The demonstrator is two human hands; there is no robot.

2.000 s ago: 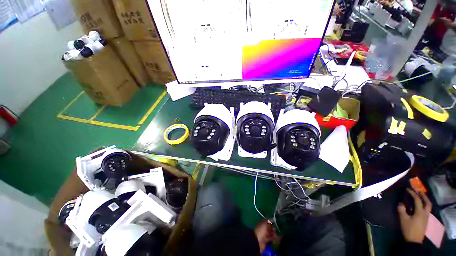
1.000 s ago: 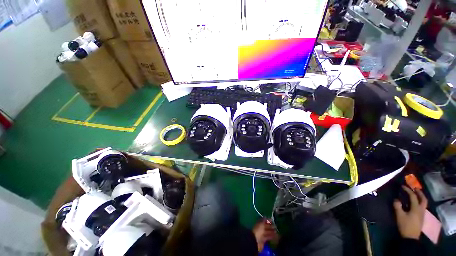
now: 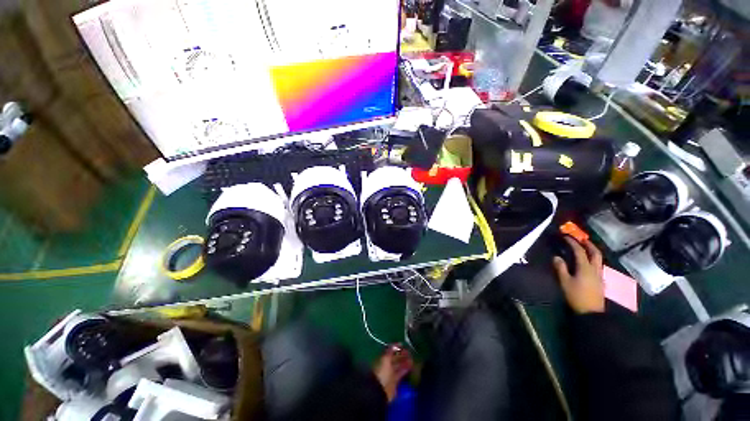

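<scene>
My right hand (image 3: 582, 278) rests palm-down over the small black mouse (image 3: 567, 261) on the dark mat at the right, beside an orange scrap (image 3: 575, 232). My left hand (image 3: 394, 367) is small and blurred, low below the bench edge, with its fingertips together at the end of a thin white cable (image 3: 364, 314); the tiny piece there is too small to make out. Three PTZ dome cameras (image 3: 326, 215) stand in a row on the green bench, with white hoods and black balls facing me. The monitor (image 3: 247, 74) behind them shows camera views and an orange-purple-blue quarter.
An open carton (image 3: 248, 374) of cameras is at the lower left. A yellow tape roll (image 3: 182, 257) lies left of the row. A black bag (image 3: 547, 164) with a white strap stands right of the cameras. More dome cameras (image 3: 689, 243) and a pink note (image 3: 619, 288) are at the right.
The view has turned to the right, so the bench, monitor and carton sit further left and more cameras show at the right. My right hand stays over the mouse and my left hand stays at the cable.
</scene>
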